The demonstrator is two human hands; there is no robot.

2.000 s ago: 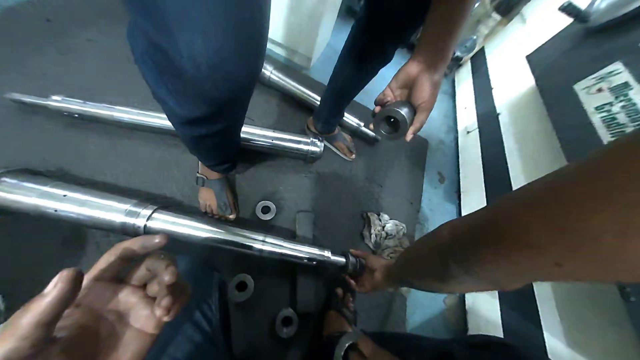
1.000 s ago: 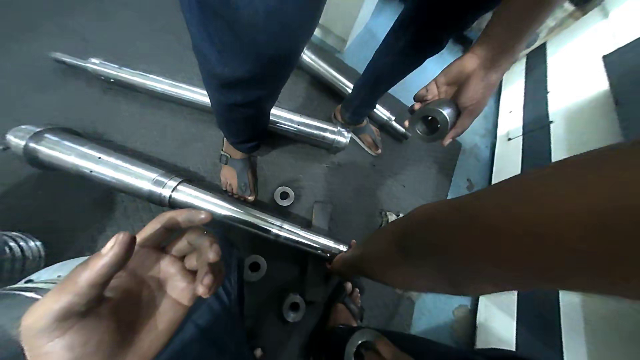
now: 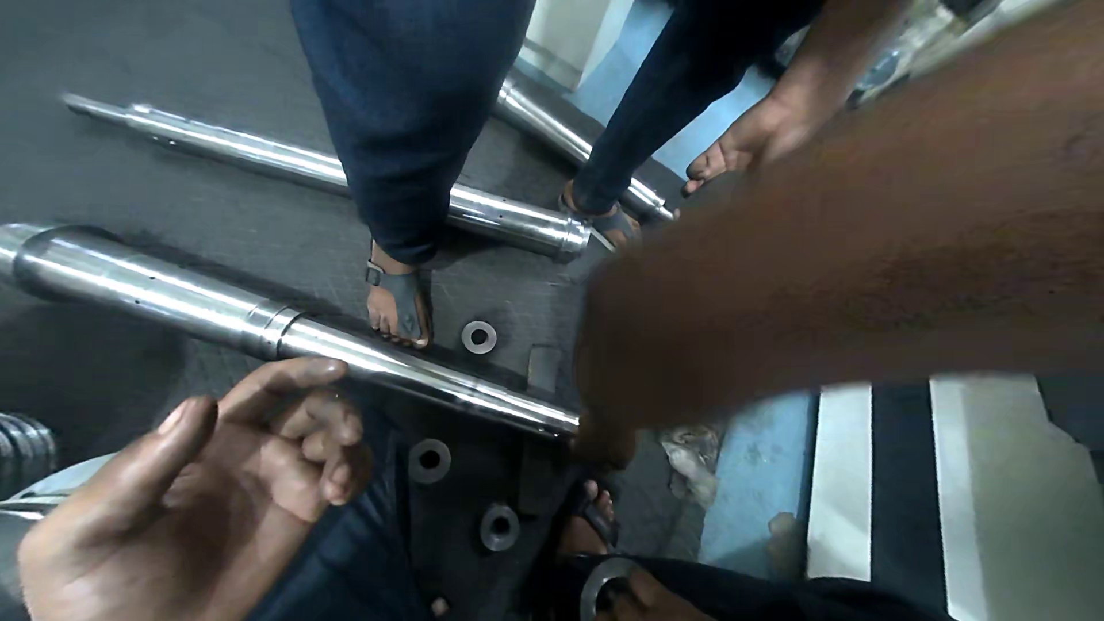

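My left hand [image 3: 250,483] is palm up at the lower left, fingers partly curled, holding nothing. It appears in front of a long stepped steel shaft [image 3: 405,371], which slants down to the right. From the right edge my right forearm stretches across, blurred and close. Little of my right hand [image 3: 608,440] shows at the shaft's narrow end; its fingers and grip are hidden. Metal rings [image 3: 479,324] lie on the dark floor near the shaft, among them a thick one [image 3: 499,516]. At the bottom, dark fingers touch another metal ring [image 3: 599,582]; whose they are is unclear.
A co-worker's sandalled foot [image 3: 398,306] stands just beyond the shaft. Another steel shaft [image 3: 233,147] passes behind that leg, with a further one [image 3: 552,121] behind. A co-worker's hand [image 3: 750,138] hangs at the upper right. A crumpled cloth [image 3: 690,457] lies near the blue floor strip.
My right forearm has come up and across, covering more of the scene, including the ring held earlier in the co-worker's hand. My left hand stays palm up with its fingers curled.
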